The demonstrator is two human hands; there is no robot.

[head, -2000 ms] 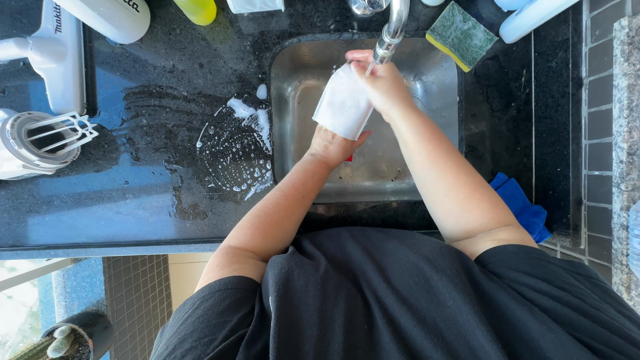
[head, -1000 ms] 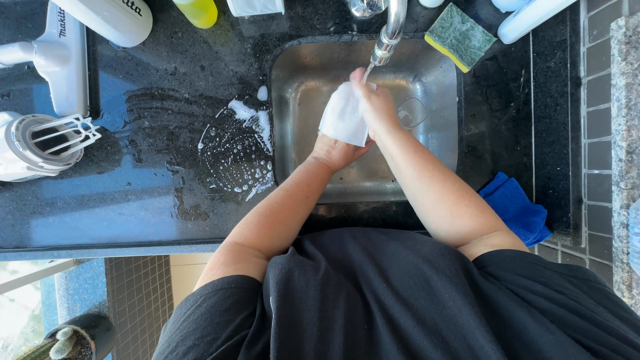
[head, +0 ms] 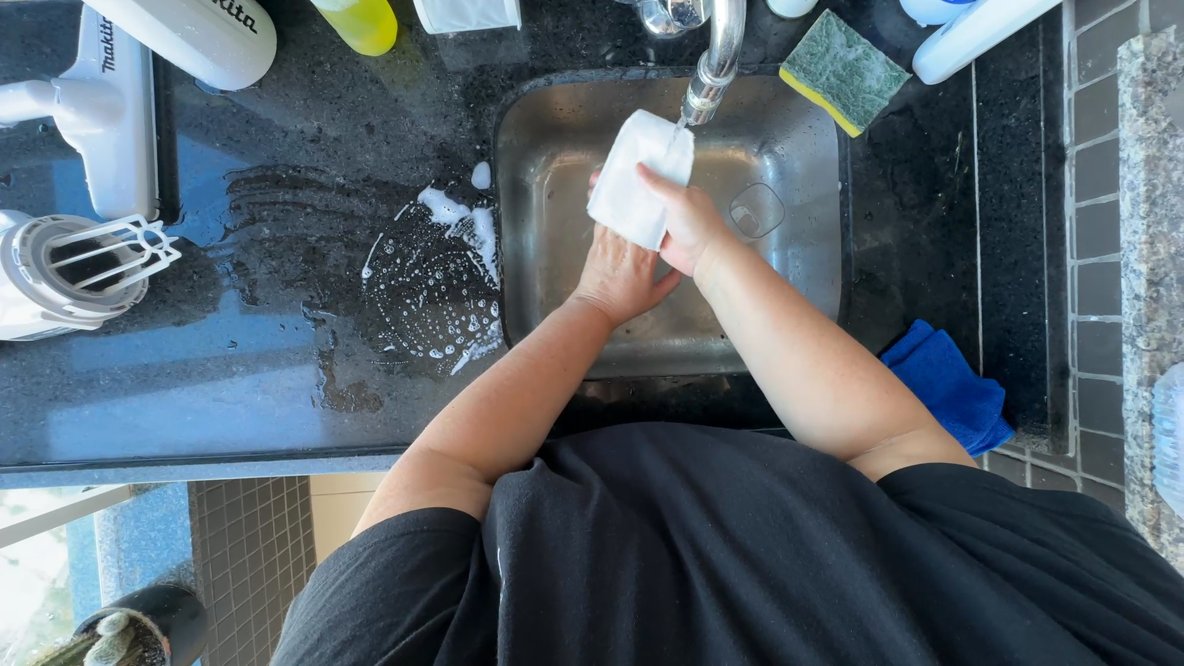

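Note:
A white piece that looks like a cloth filter is under the tip of the chrome faucet, and a thin stream of water meets its top edge. My left hand reaches behind it, with the fingers mostly hidden by it. My right hand grips its right side, thumb across the front. Both hands are over the stainless steel sink. Left of the sink, soap foam lies on the dark stone counter.
A green and yellow sponge sits at the sink's back right corner. A blue cloth lies at right. White Makita vacuum parts, a slatted white filter cage and a bottle of yellow-green liquid stand at left.
The white piece has turned in my hands and now tilts to the right, with its broad face showing. My right thumb lies across its front.

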